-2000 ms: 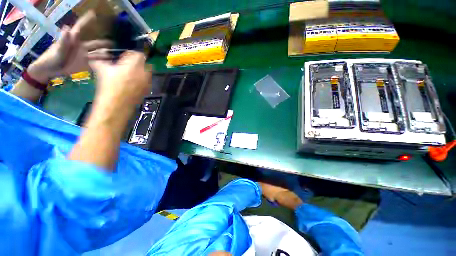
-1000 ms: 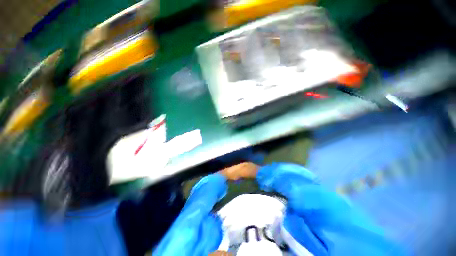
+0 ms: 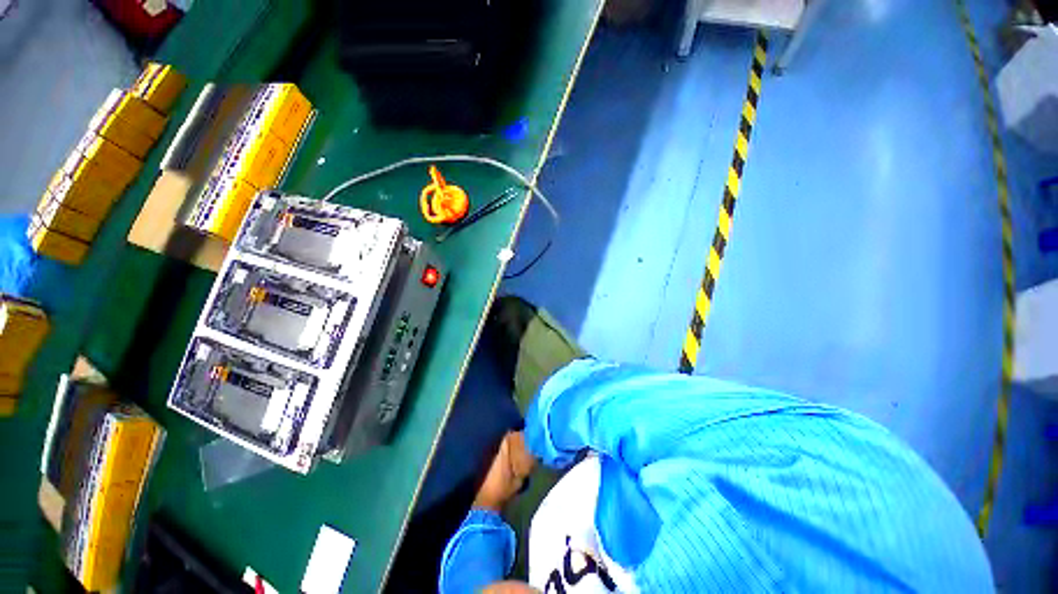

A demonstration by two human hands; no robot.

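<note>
My left hand (image 3: 495, 487) and my right hand (image 3: 519, 450) are together low in front of my body, below the bench edge, with blue sleeves on both arms. They overlap, so their fingers and anything between them cannot be made out. On the bench, a grey-white metal box (image 3: 389, 348) has a lit red switch. Three open phone housings (image 3: 279, 311) lie in slots on its top, each with a small orange strip. No hand touches the box or the housings.
Yellow-fronted boxes (image 3: 104, 499) stand along the green bench (image 3: 464, 348). An orange tool (image 3: 443, 202) and a looping cable (image 3: 406, 164) lie beyond the metal box. A white card (image 3: 330, 559) and clear film (image 3: 232, 462) lie nearby. Black trays (image 3: 429, 58) are farther up.
My view has swung right, so the metal box now appears at left and the blue floor shows. The other worker's arms are out of view. My hands remain together.
</note>
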